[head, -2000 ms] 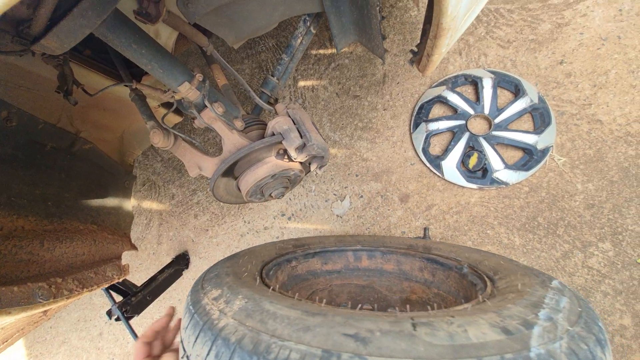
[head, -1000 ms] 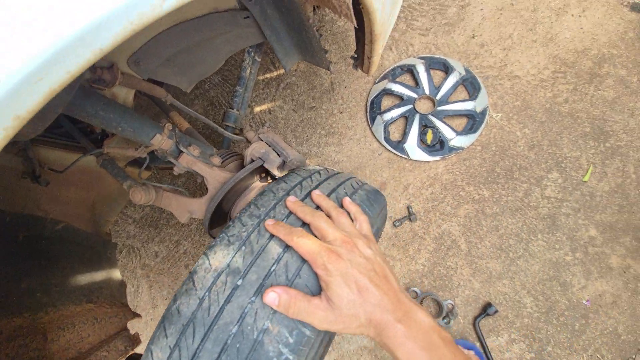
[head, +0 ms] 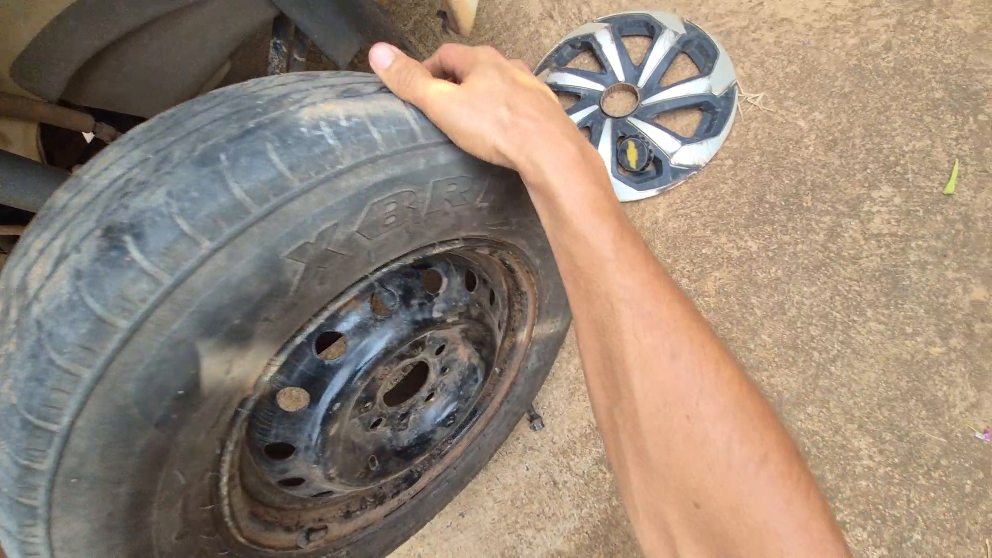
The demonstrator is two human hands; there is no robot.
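My right hand (head: pixel 473 97) rests over the top edge of a worn car tire (head: pixel 178 201), thumb on the tread and the other fingers curled over the far side, partly hidden. Mounted in the tire is a black, rusty steel wheel rim (head: pixel 387 387) with round vent holes and an open centre bore. The wheel stands tilted, its outer face toward me. My left hand is out of view.
A black and silver plastic hubcap (head: pixel 670 93) with a loose centre cap (head: pixel 633 154) in one gap lies on the rough concrete ground (head: pixel 845 256). Beyond the tire at upper left are suspension parts (head: pixel 31 182) and the wheel-well liner (head: pixel 155 46). A small dark metal part (head: pixel 535 420) shows beside the tire.
One second ago my right hand lay spread on the tread; now it curls over the top edge. The wheel has turned, so its outer face shows, and it covers the brake disc.
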